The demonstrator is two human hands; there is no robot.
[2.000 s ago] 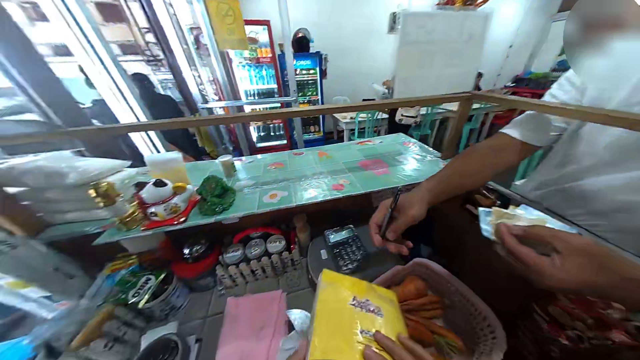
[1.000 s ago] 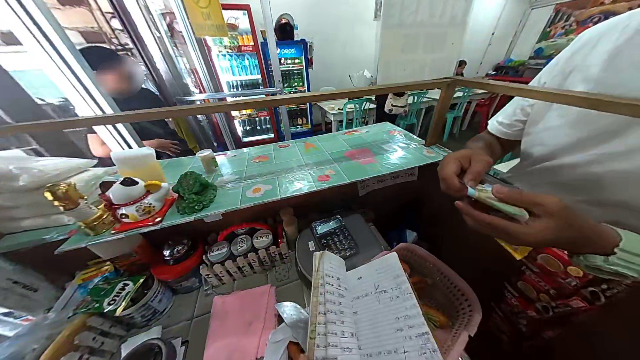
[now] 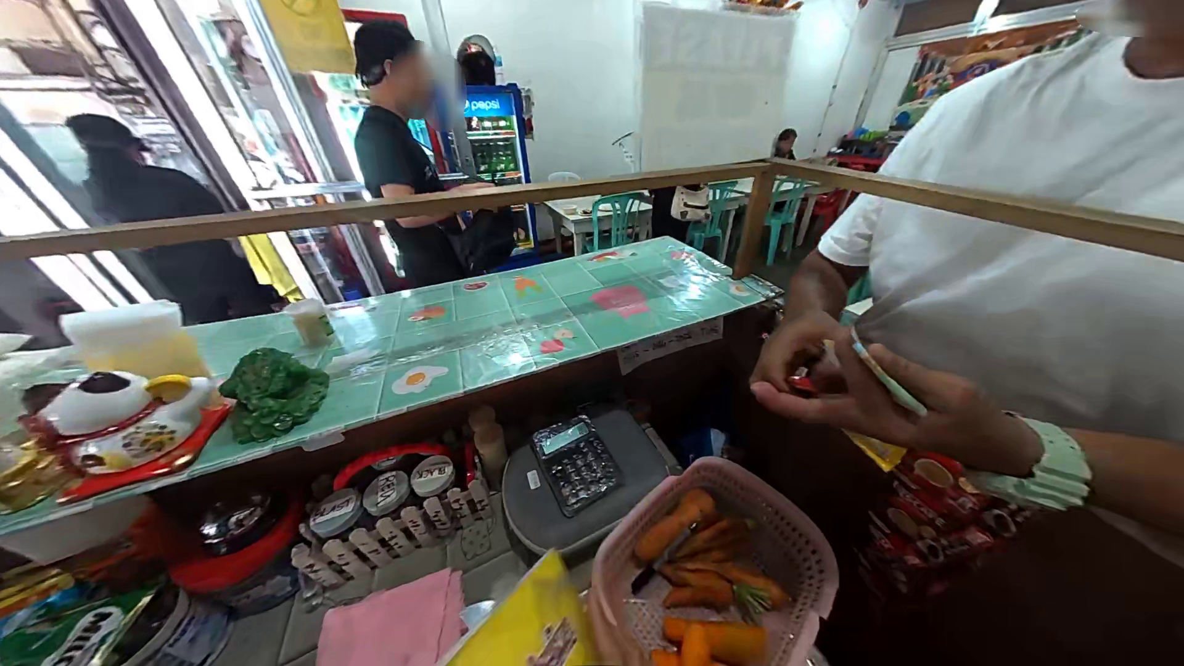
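Neither of my hands shows in the head view. At the bottom edge is part of a yellow-covered notebook (image 3: 541, 620); what holds it, if anything, is hidden. Right beside it stands a pink plastic basket (image 3: 606, 564) with carrots (image 3: 698, 587) and a dark pen (image 3: 661, 560) lying on them. Behind the basket a calculator (image 3: 575, 462) rests on a grey rounded case (image 3: 638, 444). A pink cloth (image 3: 393, 622) lies left of the notebook. At the right, a co-worker in a white shirt holds folded banknotes (image 3: 886, 377) between both hands.
A counter with a green patterned cover (image 3: 499, 324) crosses ahead, under a wooden rail (image 3: 388, 213). On it sit a lucky-cat figure (image 3: 139, 416) and a green ornament (image 3: 273, 393). Lidded jars (image 3: 384, 493) stand behind a small picket fence. A person in black stands beyond the counter.
The notebook, open a second ago, now shows its yellow cover lower in view. The pen, earlier in the co-worker's hand, lies in the basket. A person in black now stands near the drinks fridges.
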